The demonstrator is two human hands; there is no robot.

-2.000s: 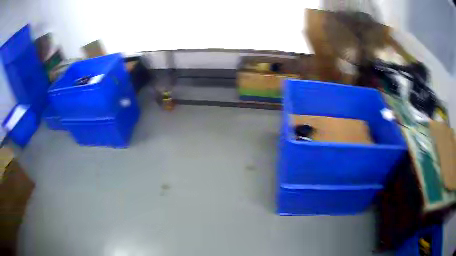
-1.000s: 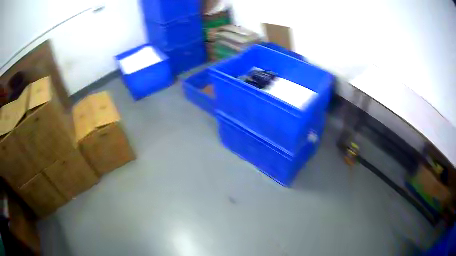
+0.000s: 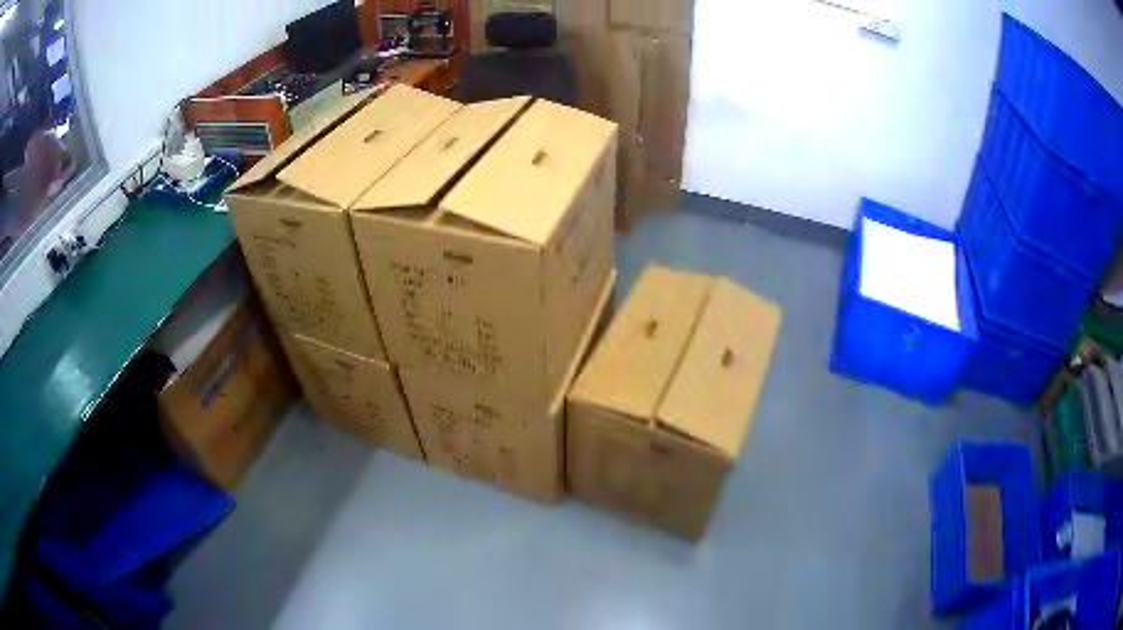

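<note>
Neither of my hands is in the picture. Nearest in front of me, tan cartons (image 3: 456,308) stand on the grey floor in two side-by-side stacks, two high. Their top flaps are folded over but not flat, with small dark hand slots. Dark print shows on their front sides. A single lower carton (image 3: 647,474) stands against their right side, its two flaps lying nearly closed. What the cartons hold is hidden.
A green-topped bench (image 3: 105,320) runs along the left, with a carton (image 3: 222,394) and blue totes beneath. A black chair (image 3: 517,68) and desk stand behind. Blue totes (image 3: 905,332) line the right, some stacked; a shallow one (image 3: 983,529) is lower right.
The view has swung left, from the blue totes and wall bench to the cartons. The stacked blue totes have shifted to the right edge. No hand shows in any frame.
</note>
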